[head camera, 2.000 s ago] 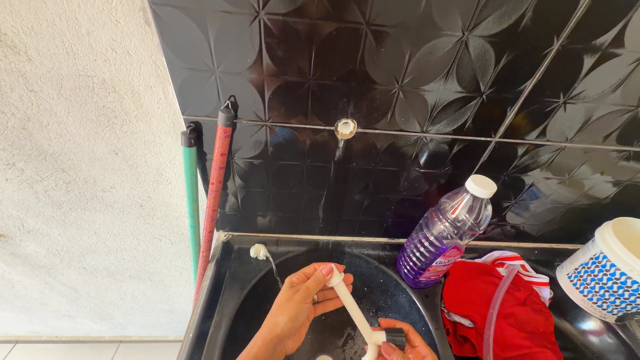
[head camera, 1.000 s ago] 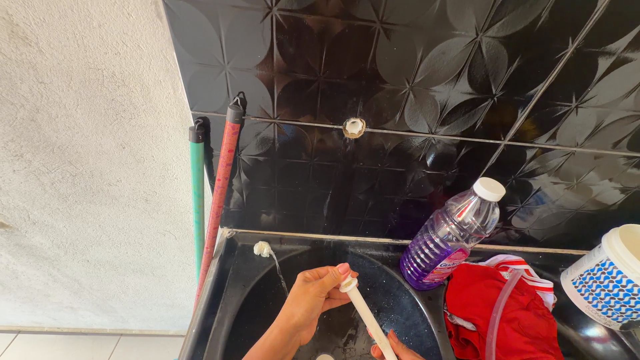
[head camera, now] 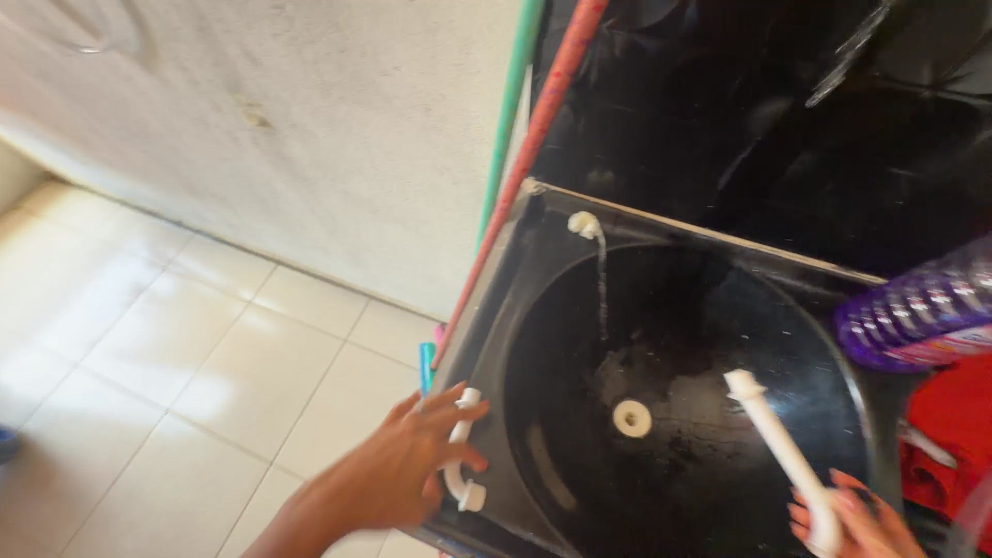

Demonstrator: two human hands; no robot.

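My right hand (head camera: 864,511) grips the lower, bent end of a white plastic pipe (head camera: 787,449), whose collared end points up and left over the black sink basin (head camera: 674,325). My left hand (head camera: 395,457) is spread over a second white plastic pipe (head camera: 463,434), curved and with fittings at both ends, on the sink's left rim. Whether my fingers touch that pipe I cannot tell. A round white drain fitting (head camera: 632,418) sits in the basin floor. White material (head camera: 584,225) sits at the rim's back left corner, with a pale streak running down from it.
Red (head camera: 535,139) and green (head camera: 508,116) poles lean at the sink's left back corner. A bottle of purple liquid (head camera: 914,318) and a red cloth (head camera: 953,426) are at the right. Black tiles (head camera: 736,116) rise behind; a tiled floor (head camera: 194,349) lies to the left.
My left hand has let go of the straight pipe and moved left to the curved pipe on the rim. My right hand still holds the first pipe. The view has swung down and left.
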